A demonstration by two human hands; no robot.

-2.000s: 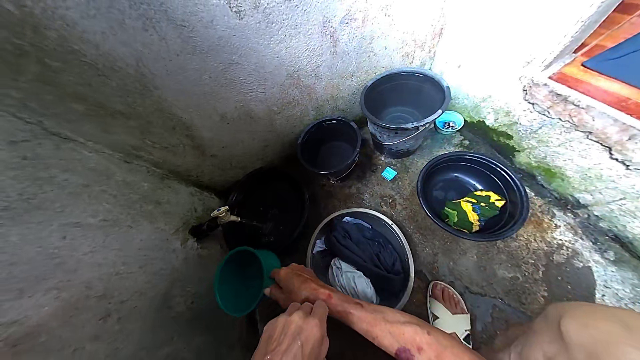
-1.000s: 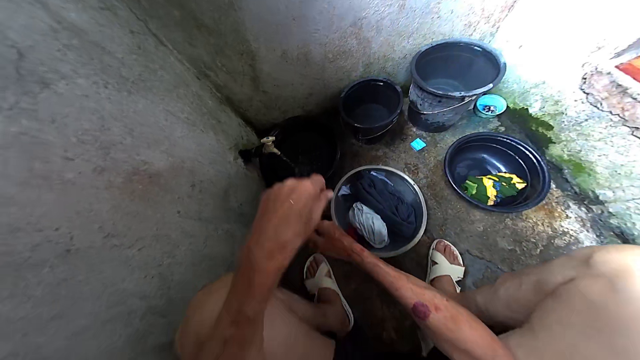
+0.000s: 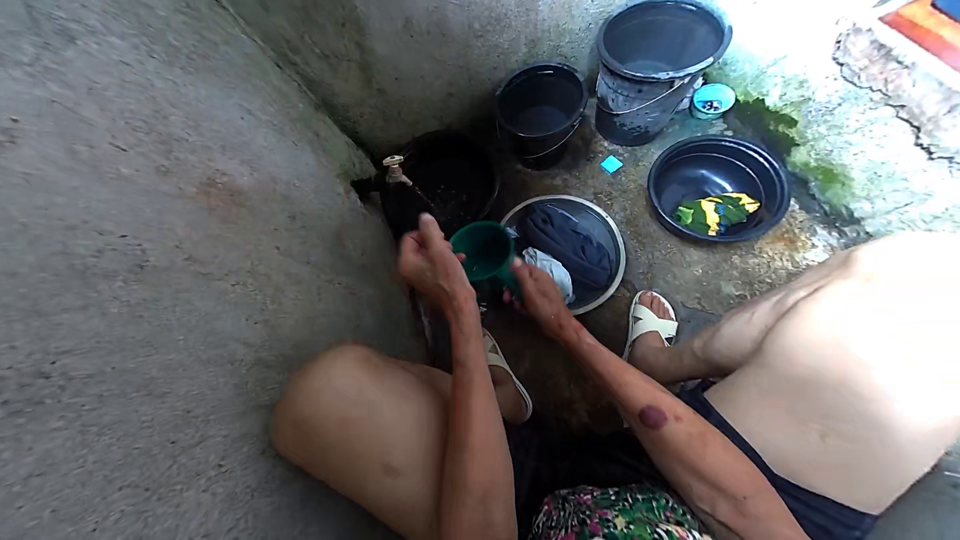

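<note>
My right hand [image 3: 541, 298] grips the handle of a green plastic dipper [image 3: 484, 251], held upright just left of a basin. My left hand [image 3: 435, 262] is at the dipper's left side, slightly blurred; whether its fingers grip the rim cannot be told. The round basin [image 3: 619, 259] with a pale rim holds dark cloth [image 3: 570, 247] and a light grey cloth [image 3: 550, 271] in water. Beyond my left hand, a brass tap [image 3: 395, 169] juts from the wall over a black tub [image 3: 491, 187], with a thin stream falling from it.
Two dark buckets, a smaller one [image 3: 541, 112] and a larger one [image 3: 664, 75], hold water by the back wall. A small turquoise tub [image 3: 712, 100] stands beside them. A turquoise square [image 3: 611, 164] lies on the wet floor. At right, a black basin [image 3: 780, 191] contains green and yellow cloth [image 3: 718, 214].
Two seconds ago the green dipper was left of the basin in my right hand; one second ago it was hidden. Now it is between my hands. My left hand has come up beside it.
</note>
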